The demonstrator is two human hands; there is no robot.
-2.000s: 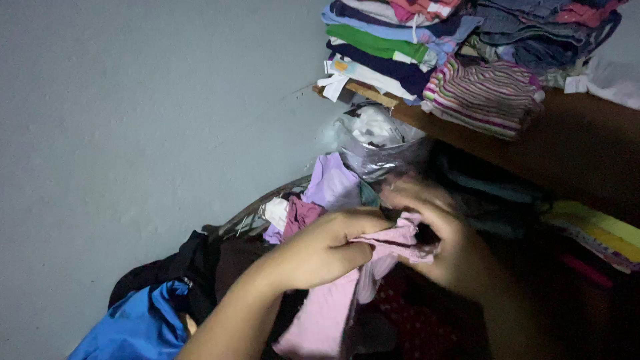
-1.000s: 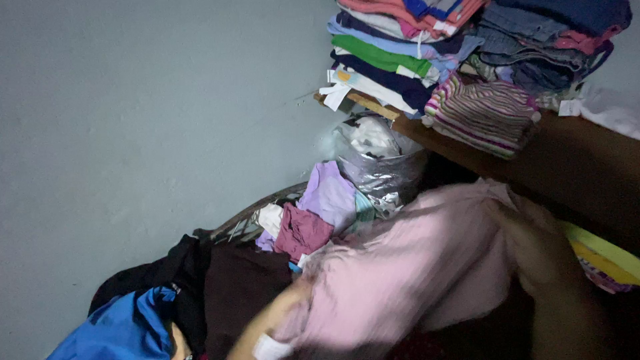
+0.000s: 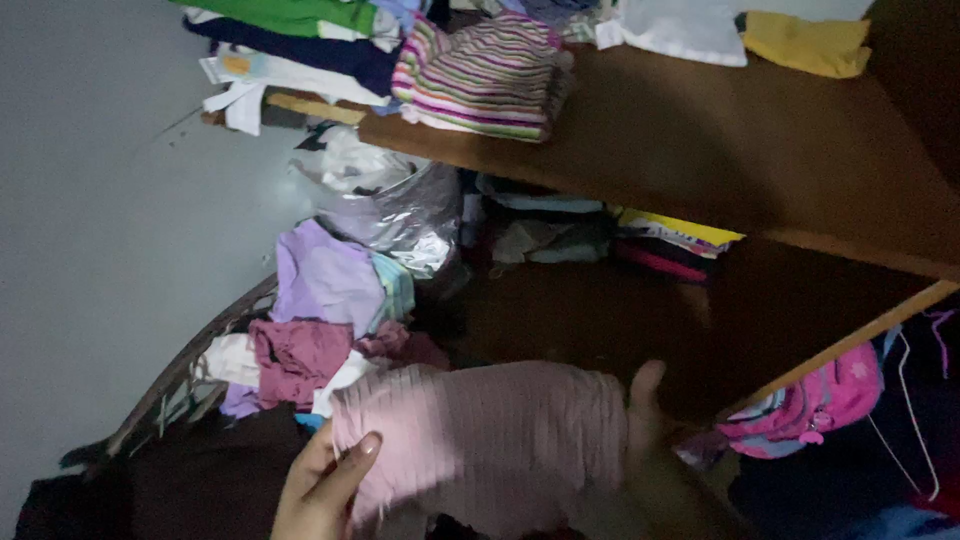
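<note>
A pink ribbed cloth garment (image 3: 495, 435) is stretched between my two hands, low in the view. My left hand (image 3: 326, 476) pinches its left edge, thumb in front. At its right edge is my right hand (image 3: 652, 450), in shadow, with the thumb pointing up; its fingers are hidden behind or beside the cloth. Just beyond the garment, a maroon garment (image 3: 300, 360) and a lilac garment (image 3: 322, 277) lie piled on a woven basket, whose dark rim (image 3: 187, 356) runs along the wall.
A wooden shelf (image 3: 675, 135) holds folded clothes, among them a striped garment (image 3: 480, 79) and a yellow cloth (image 3: 806, 45). Under it stand a stuffed clear plastic bag (image 3: 405, 202) and more folded clothes (image 3: 667, 240). A pink backpack (image 3: 817, 397) and a white hanger (image 3: 911, 412) are at the right.
The pink garment was bunched between my hands, then spread out in a blur; now it is held as a smaller, flat piece. The view has shifted to the right.
</note>
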